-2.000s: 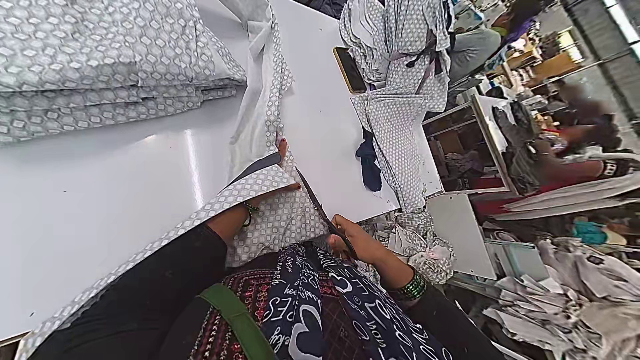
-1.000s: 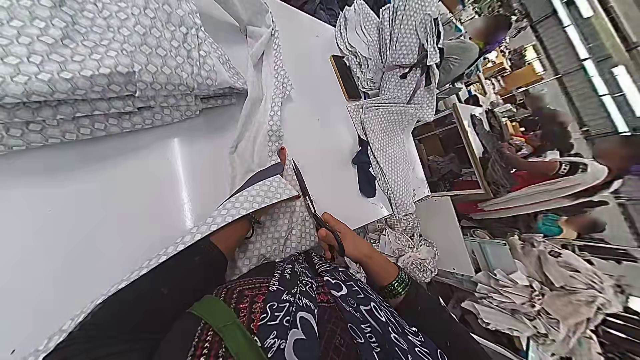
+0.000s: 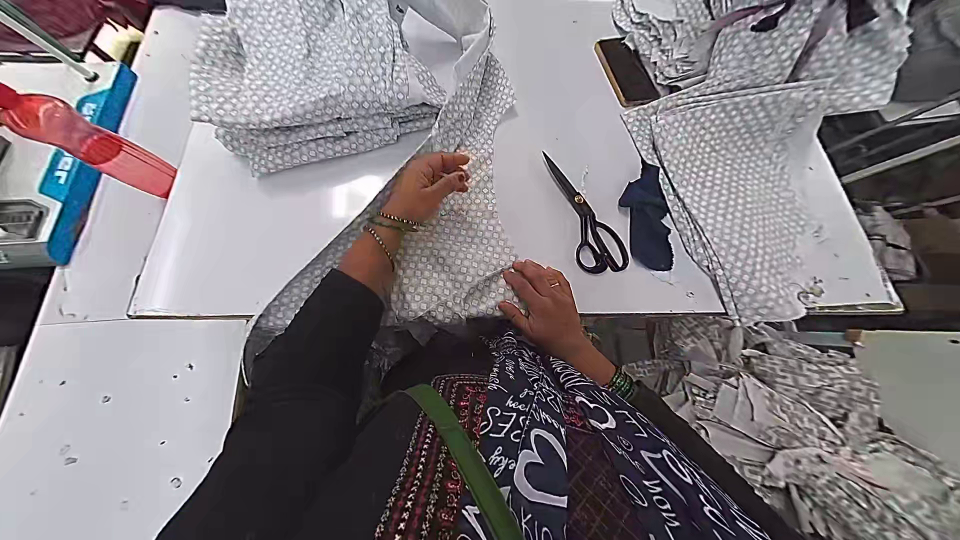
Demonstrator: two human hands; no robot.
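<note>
A long piece of grey-and-white patterned fabric runs over the table edge near my body. Above its middle is my left hand, thumb and fingertips close together; whether cloth is pinched between them is unclear. My right hand rests at the fabric's lower right edge, with the fingertips on a fold. Black-handled fabric shears lie on the white table, right of the fabric, touched by neither hand. Beside them lies a dark navy cloth scrap.
A folded patterned fabric stack lies at the upper left. Cut patterned pieces and a phone-like dark object are at right. A red translucent bottle is far left. Cloth scraps are heaped below the table's right side.
The shears, earlier in my right hand at the fabric, now lie on the table. My right hand now touches the fabric edge. The view has turned and shifted strongly.
</note>
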